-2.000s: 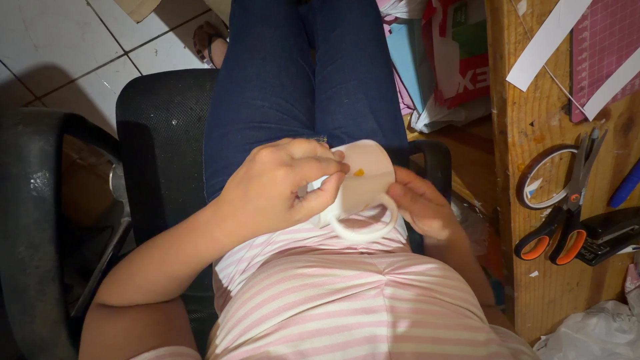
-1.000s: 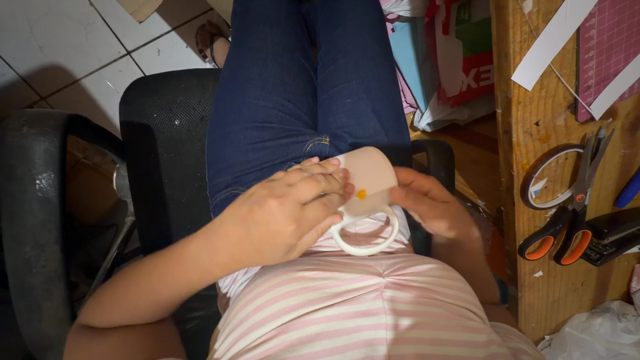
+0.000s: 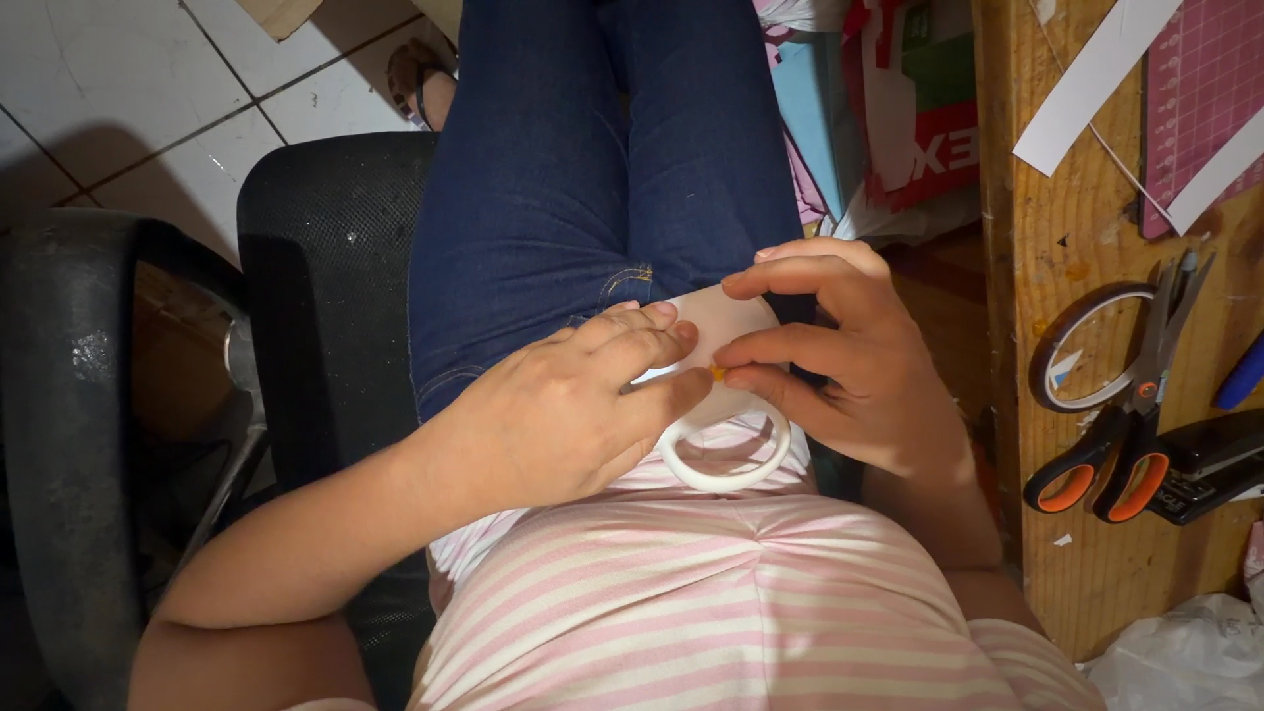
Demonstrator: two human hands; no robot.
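Observation:
A white mug (image 3: 736, 314) lies on its side in my lap, its handle (image 3: 726, 484) turned toward my striped shirt. Across the mug's left part rests my left hand (image 3: 602, 405), fingers bent against it and partly hiding it. A small orange-yellow piece (image 3: 719, 374) shows on the mug's side. The thumb and index finger of my right hand (image 3: 839, 346) are at that piece, while its other fingers reach over the mug's far end. Whether the fingertips pinch the piece cannot be told.
At the right, a wooden table (image 3: 1086, 583) bears orange-and-black scissors (image 3: 1136, 425), a tape roll (image 3: 1047, 346), a black stapler (image 3: 1215, 454), a blue pen (image 3: 1242, 375), white paper strips (image 3: 1096, 89) and a pink cutting mat (image 3: 1205, 89). A black armrest (image 3: 59, 395) stands left.
My right hand has moved from the mug's right edge onto its side, with fingertips at the orange-yellow piece. My left hand stays on the mug's left part.

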